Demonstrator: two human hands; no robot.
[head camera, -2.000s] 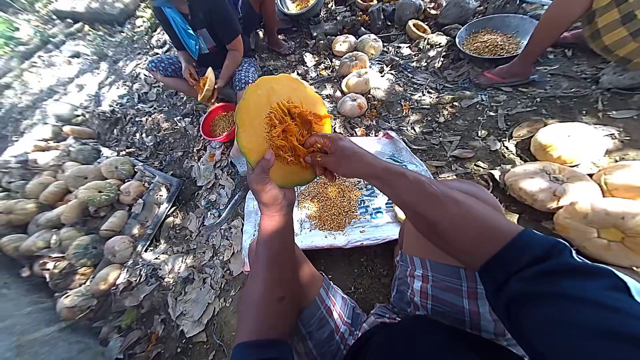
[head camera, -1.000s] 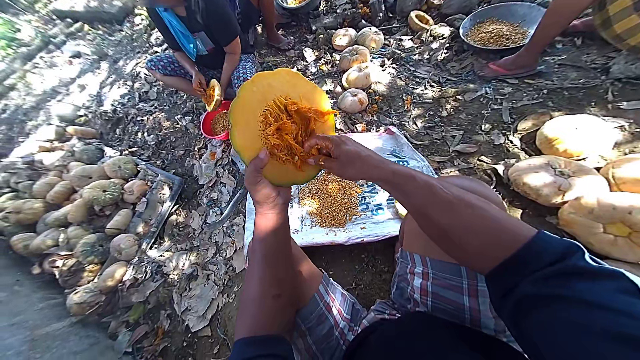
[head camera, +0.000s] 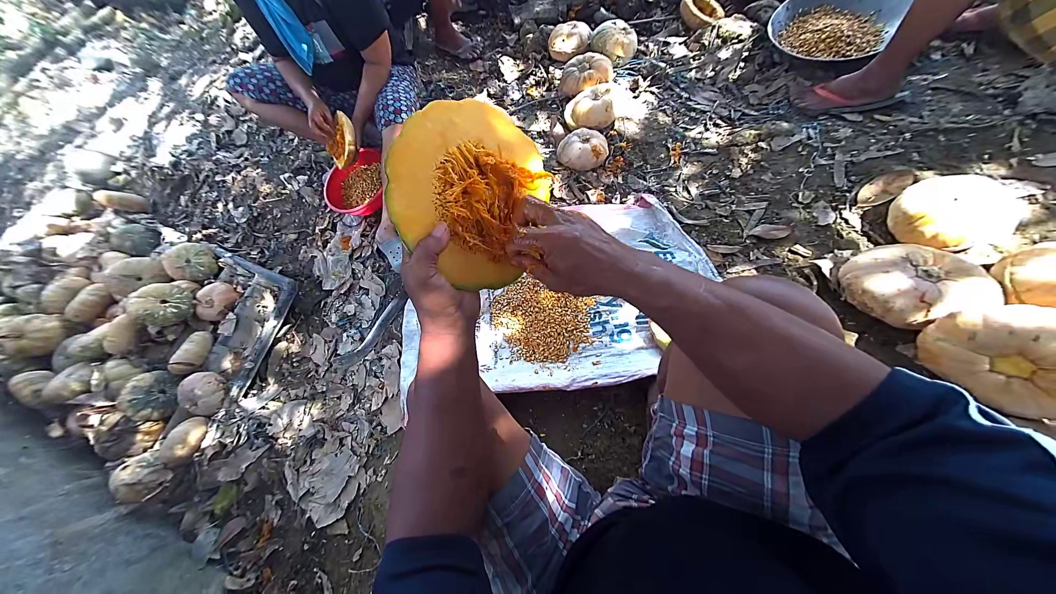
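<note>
My left hand (head camera: 440, 285) grips the lower left edge of a halved pumpkin (head camera: 412, 173), its cut orange-yellow face turned up toward me. Stringy orange pulp with seeds (head camera: 478, 194) fills the hollow and hangs loose at the right. My right hand (head camera: 569, 250) has its fingers in this pulp at the lower right of the hollow; pulp shows between the fingers. Below the pumpkin, a heap of pumpkin seeds (head camera: 544, 322) lies on a white woven sack (head camera: 652, 239) that bears printing.
Whole pumpkins (head camera: 920, 285) sit at the right, more (head camera: 587, 107) beyond the sack. Small squashes (head camera: 157, 304) are piled at the left by a black tray (head camera: 268, 322). A curved blade (head camera: 375, 330) lies beside the sack. A co-worker holds a pumpkin piece (head camera: 342, 140) by a red bowl (head camera: 334, 188). A metal basin (head camera: 825, 49) holds seeds.
My right hand has stayed at the pulp, which now bulges further out of the hollow toward the right. My left hand keeps its grip on the pumpkin half.
</note>
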